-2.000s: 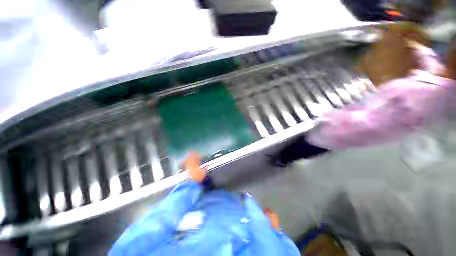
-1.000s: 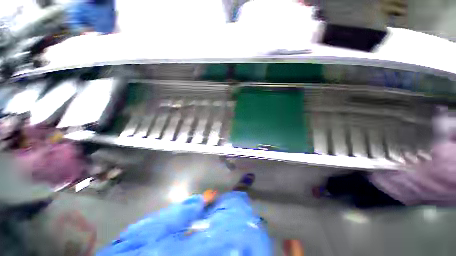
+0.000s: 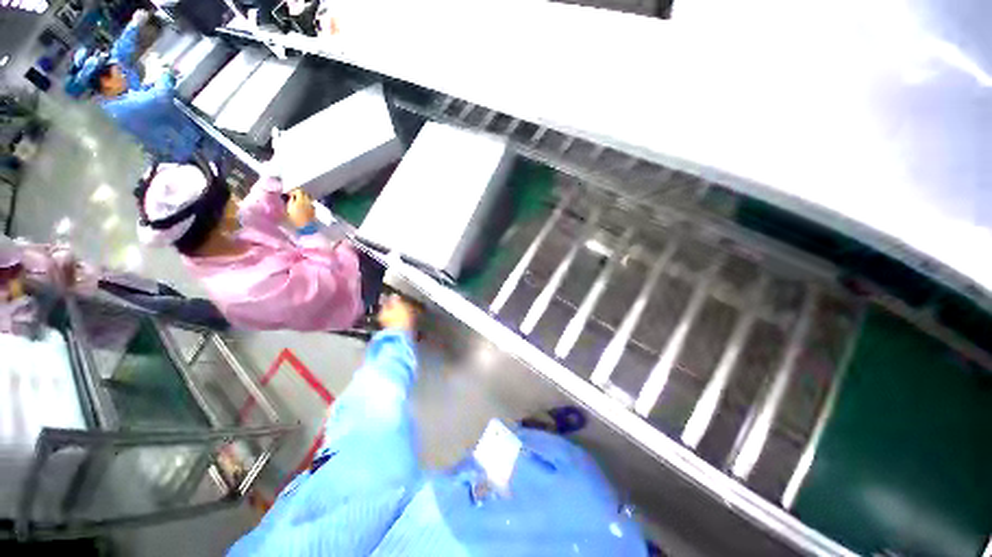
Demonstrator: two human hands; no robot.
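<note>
My left hand (image 3: pixel 398 311) is at the end of my outstretched blue sleeve, by the conveyor's near rail, just below the nearest metal-cased unit (image 3: pixel 433 196). The hand is small and blurred, and its fingers cannot be made out clearly. The unit is a white-topped box lying on a green work pallet (image 3: pixel 511 223) on the rollers. My right hand is not in view. Another green pallet (image 3: pixel 925 435) lies on the rollers at the right.
A person in pink (image 3: pixel 272 261) stands at the rail beside a second white unit (image 3: pixel 339 141). More units and a person in blue (image 3: pixel 147 103) are farther up the line. A metal-framed trolley (image 3: pixel 163 435) stands at the lower left. A long white bench (image 3: pixel 696 98) runs behind the conveyor.
The view has swung left along the conveyor, so the units and the person in pink appear nearer. My left arm now reaches forward to the rail. The green pallet now shows at the right edge.
</note>
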